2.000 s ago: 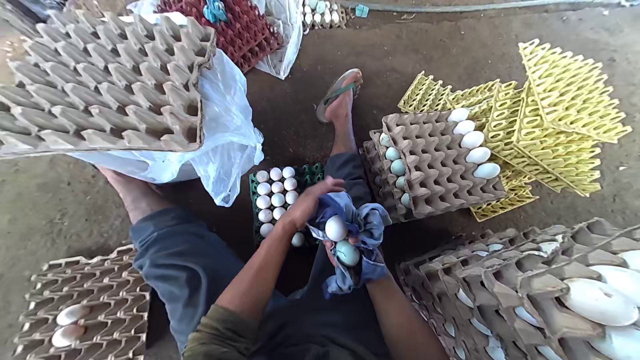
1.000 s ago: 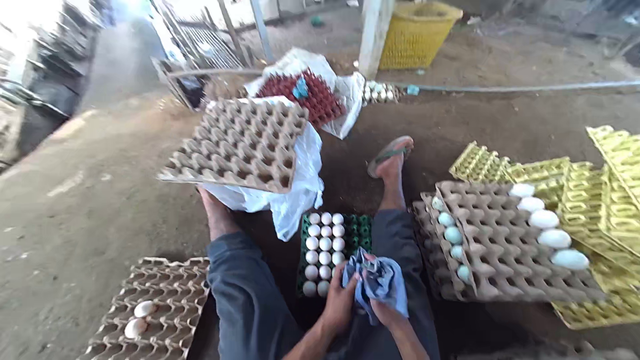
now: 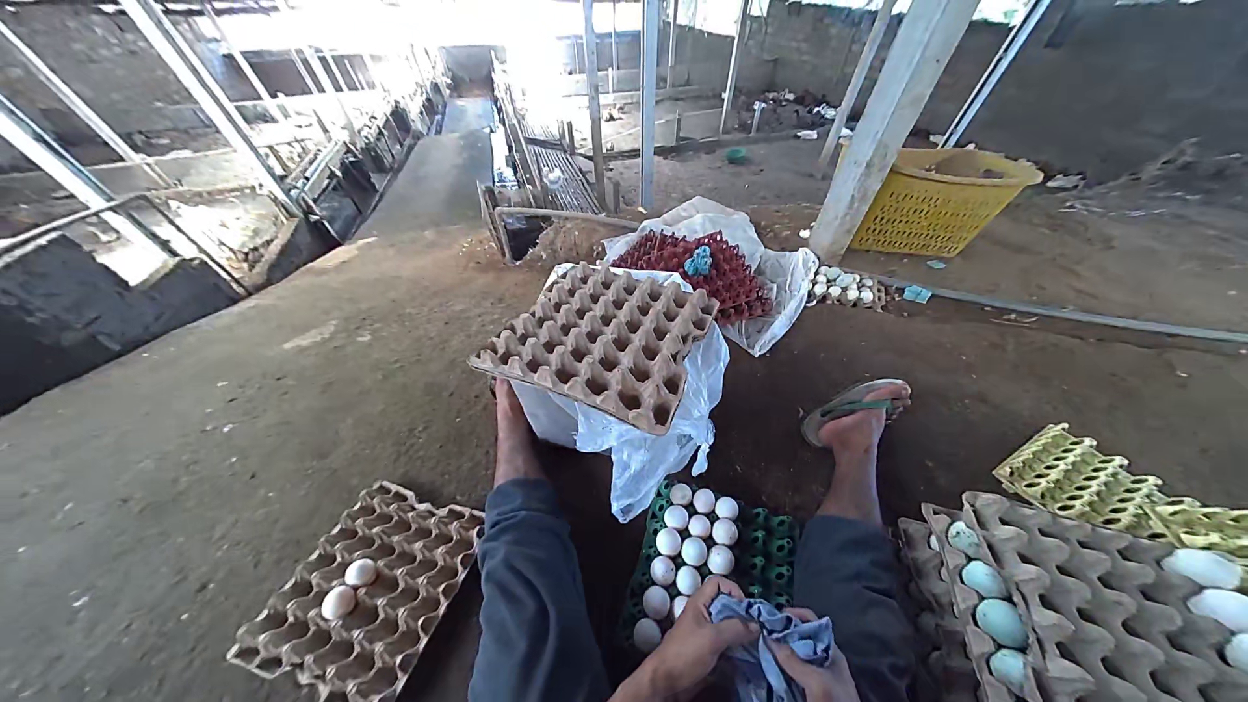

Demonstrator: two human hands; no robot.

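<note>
Both hands meet low in the view, between the knees. My left hand has its fingers closed on a bunched blue cloth. On the other side of the cloth, my right hand grips it too. Whether an egg is inside the cloth cannot be seen. Just beyond the hands lies a green egg tray, its left part holding rows of white eggs. To the right, stacked grey pulp trays carry bluish-green eggs and white eggs.
A pulp tray with two eggs lies at left. An empty pulp tray rests over white plastic ahead, before red trays. Yellow trays are at right. A yellow basket stands behind a post.
The view has tilted up strongly. Two seconds ago a white egg and a bluish egg showed at the hands and cloth; now both hands are closed around the cloth and neither egg shows there.
</note>
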